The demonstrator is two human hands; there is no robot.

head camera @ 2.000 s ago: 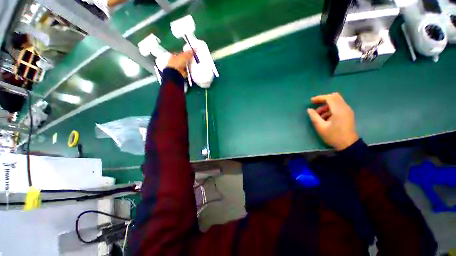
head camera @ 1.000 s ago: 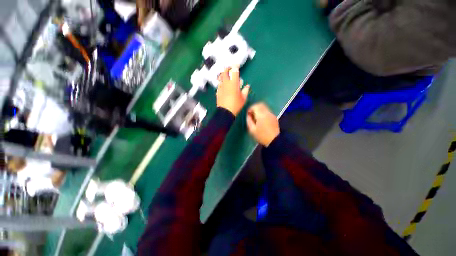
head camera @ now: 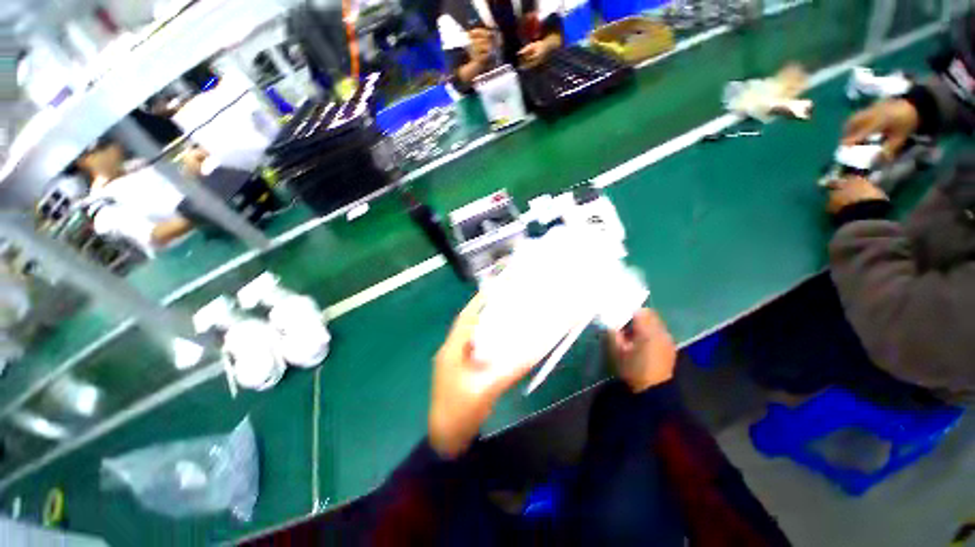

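Observation:
A white security camera (head camera: 535, 305) is held up over the bench's near part, overexposed and blurred. My left hand (head camera: 462, 376) grips its left end. My right hand (head camera: 644, 350) is at its right end by the squarish bracket (head camera: 618, 296), fingers curled against it. A thin white antenna (head camera: 558, 356) sticks down along the near side. Its lens face is not visible. The metal box (head camera: 484, 229) stands just behind it, partly hidden. The black electric screwdriver (head camera: 436, 235) hangs left of the box, blurred.
Two white cameras (head camera: 280, 329) stand at left near the frame post. A clear plastic bag (head camera: 192, 470) lies at lower left. Another white camera (head camera: 599, 219) is behind the held one. A neighbouring worker's hands (head camera: 871, 150) and a blue stool (head camera: 855, 433) are at right.
The view has swung round. Both hands were empty near the incoming cameras; now they hold one camera up between them, in front of the metal box.

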